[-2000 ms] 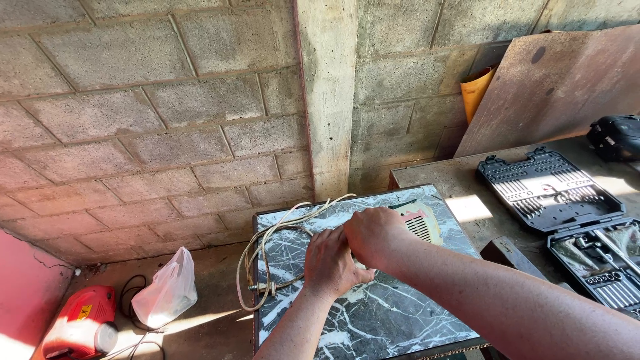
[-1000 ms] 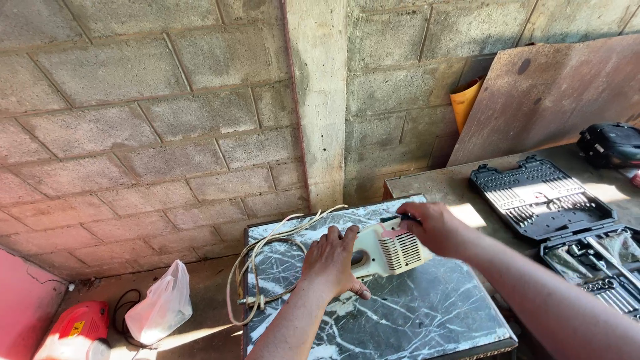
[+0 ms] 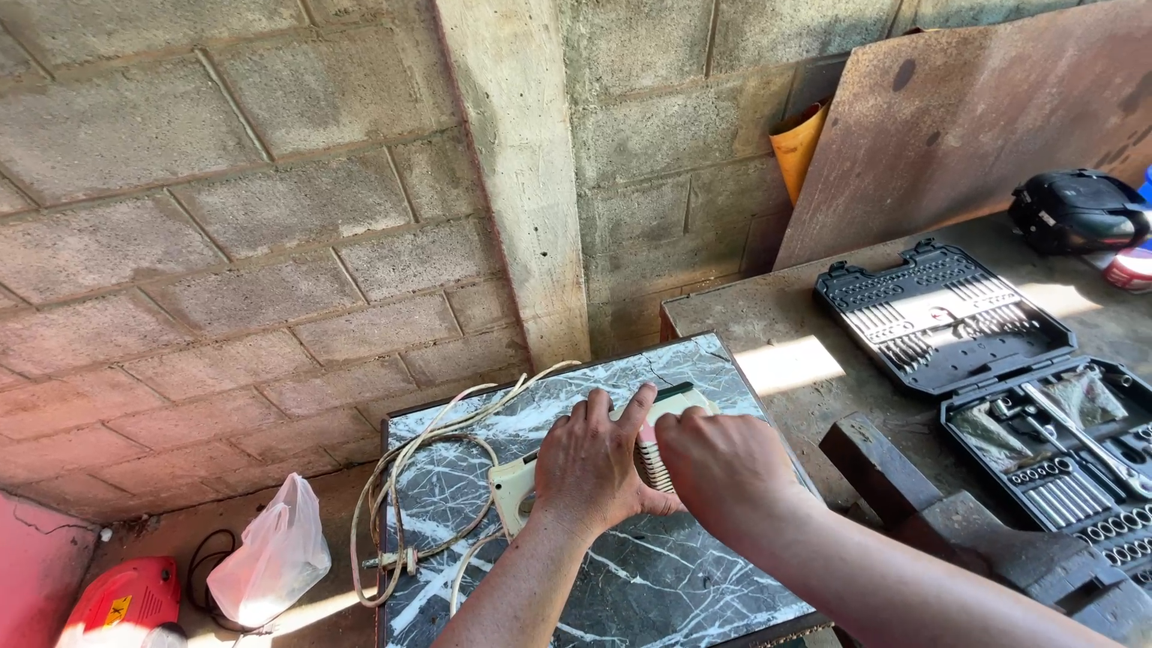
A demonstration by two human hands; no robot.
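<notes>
A cream plastic electric appliance (image 3: 511, 490) with vent slots lies on a marble-patterned tabletop (image 3: 666, 585). My left hand (image 3: 598, 459) grips its middle from above, thumb on the near side. Curled into a fist, my right hand (image 3: 724, 454) presses against its vented right part; whatever is inside the fingers is hidden. A dark strip shows along the far edge of the appliance, beyond both hands. To the left, a pale power cord (image 3: 396, 472) lies in loose loops that overhang the tabletop's left edge, with its plug (image 3: 393, 560) on the tabletop.
An open black socket-set case (image 3: 945, 315) and a dark metal bench vise (image 3: 999, 549) stand on the workbench at right. Beyond are a black bag (image 3: 1075, 211) and a leaning metal sheet (image 3: 963, 117). A plastic bag (image 3: 274, 549) and red machine (image 3: 126, 598) sit on the floor.
My right hand has moved from the appliance's far right edge, where it held a small dark object one second ago, down onto the vented part. My left hand has shifted right along the body.
</notes>
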